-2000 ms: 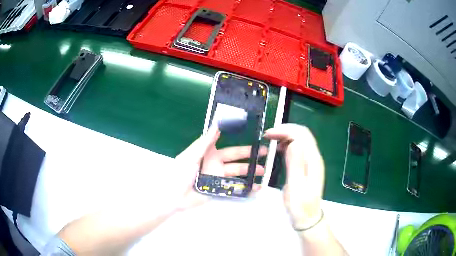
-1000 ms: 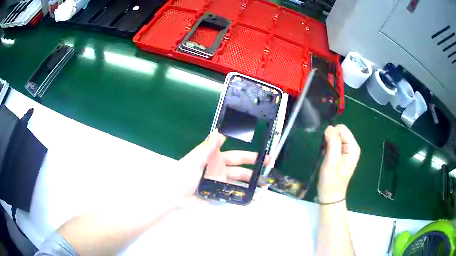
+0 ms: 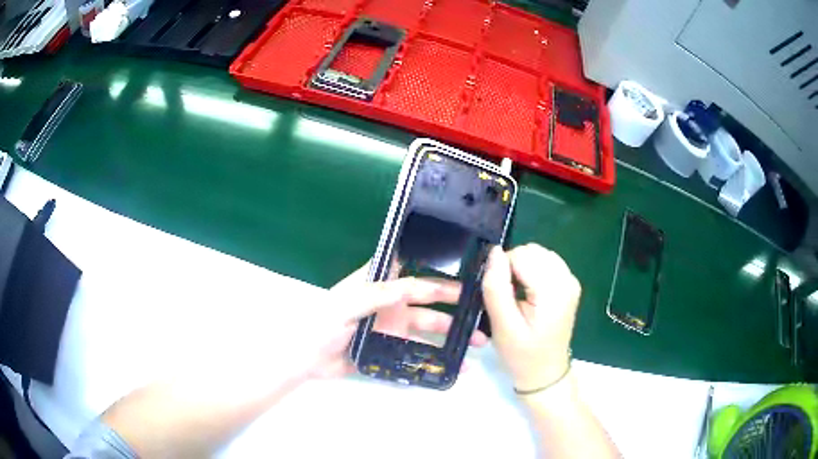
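Note:
My left hand [image 3: 359, 309] holds a small stack of phone middle frames [image 3: 462, 314] near the centre, with fingers showing through the open window. A doubled silver rim shows along the left side; how many frames are stacked is hard to tell. The top frame has gold contacts at both short ends and a dark square patch above the window. My right hand [image 3: 531, 309] pinches the stack's right long edge with thumb and curled fingers; the exact fingertip contact is partly hidden.
A red parts tray [image 3: 437, 82] behind holds middle frames. Frames lie on the green surface at right [image 3: 637, 273] and far left [image 3: 49, 121]. A black tray [image 3: 193, 31], white rolls [image 3: 635, 112], a grey cabinet [image 3: 700, 54], a green fan [image 3: 771, 426] and a black item [image 3: 40, 296] surround the spot.
My right hand brought another frame from the right onto those in my left hand, and it now lies over them. The frames on the green surface have shifted left.

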